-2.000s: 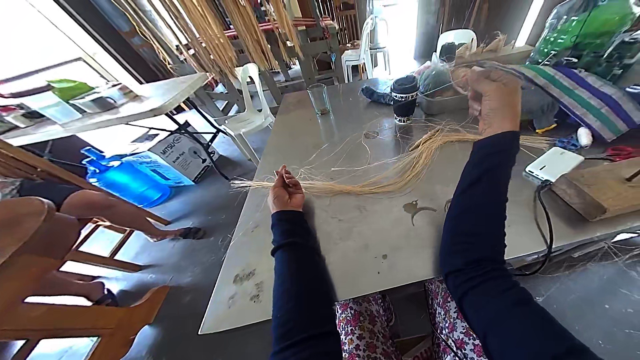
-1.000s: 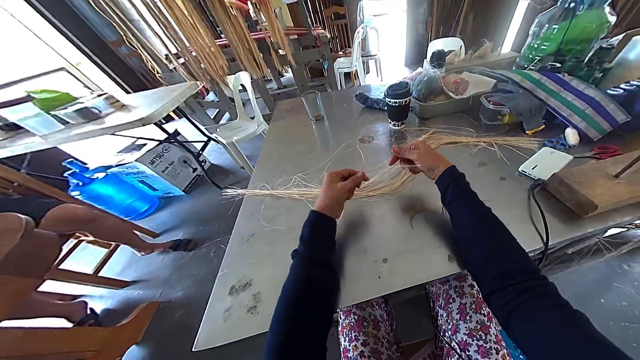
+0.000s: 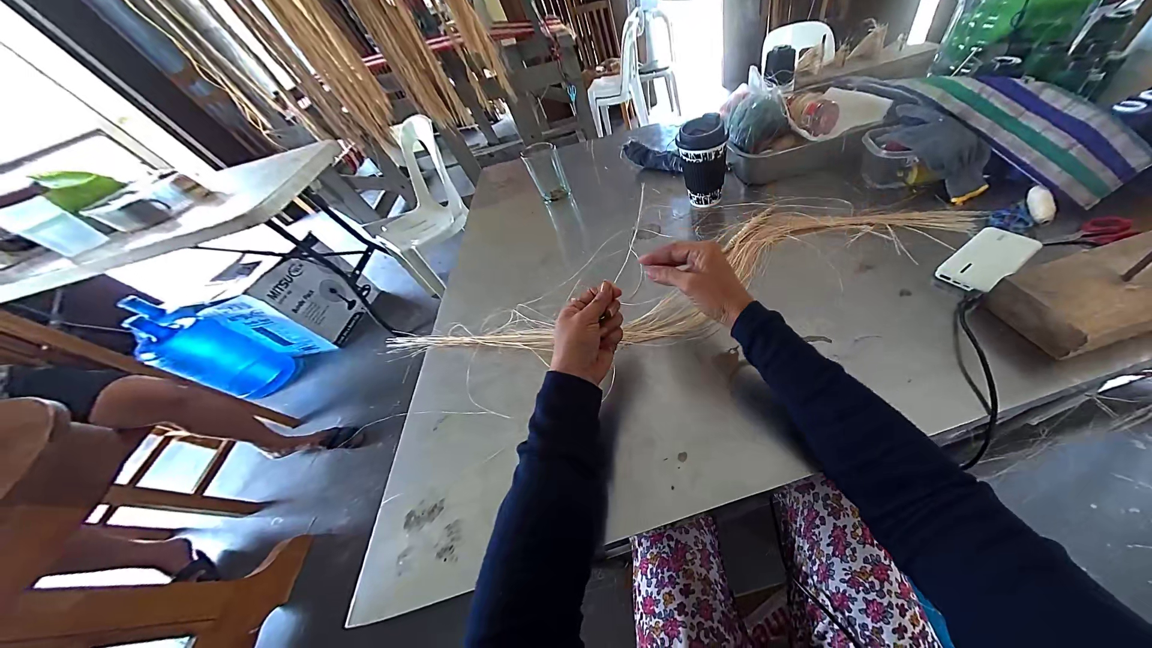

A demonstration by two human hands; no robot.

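Note:
My left hand [image 3: 587, 331] pinches thin pale plant-fibre strands between thumb and fingertips, above the table. Just right of it, my right hand [image 3: 700, 281] has its thumb and fingertips together at a thin strand that stands up near them. A long bundle of straw-coloured fibres [image 3: 751, 243] lies beneath and behind both hands, curving from the table's left edge to the right. Loose strands spread around the bundle. My palms and the exact ends of the held strands are hidden.
On the metal-topped table [image 3: 666, 432] stand a drinking glass [image 3: 546, 173], a lidded cup [image 3: 702, 162] and a metal tray [image 3: 765, 167]. At right are a white power bank [image 3: 988, 259], red-handled scissors [image 3: 1107, 229] and a wooden block [image 3: 1071, 310]. A seated person's legs [image 3: 189, 409] show at left.
Two seconds ago my right hand was raised at the upper right and my left hand was at the bundle's left part. Both are now close together over the bundle's middle.

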